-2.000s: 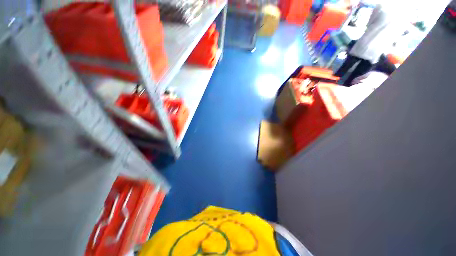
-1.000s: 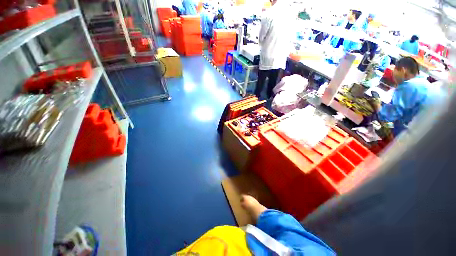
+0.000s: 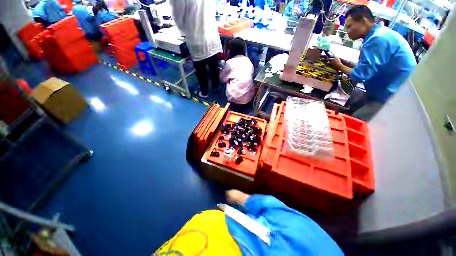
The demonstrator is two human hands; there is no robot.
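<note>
My right hand [image 3: 237, 196] shows at the lower middle, small and blurred, at the end of a blue sleeve. Its fingers are not clear and nothing is seen in it. My left hand is not in view. Just beyond my right hand, an orange tray [image 3: 227, 162] holds a heap of small black parts [image 3: 242, 135] and rests on a brown carton [image 3: 226, 177]. To its right stands a stack of orange compartment trays [image 3: 320, 172] with clear blister trays [image 3: 307, 127] on top. Several orange trays [image 3: 206, 127] lean upright at the left of the heap.
A grey panel [image 3: 405, 160] is at the right. A worker in blue [image 3: 382, 60] sits at a bench. A person in white [image 3: 197, 30] stands, and one in pink [image 3: 239, 80] is low beside them. A carton [image 3: 60, 100], blue stool [image 3: 145, 57] and wheeled metal rack [image 3: 60, 132] are at left.
The view has swung right, away from the grey shelves. The tray stacks now show closer and nearer the middle. My right hand, out of view at first, remains low beside the yellow front.
</note>
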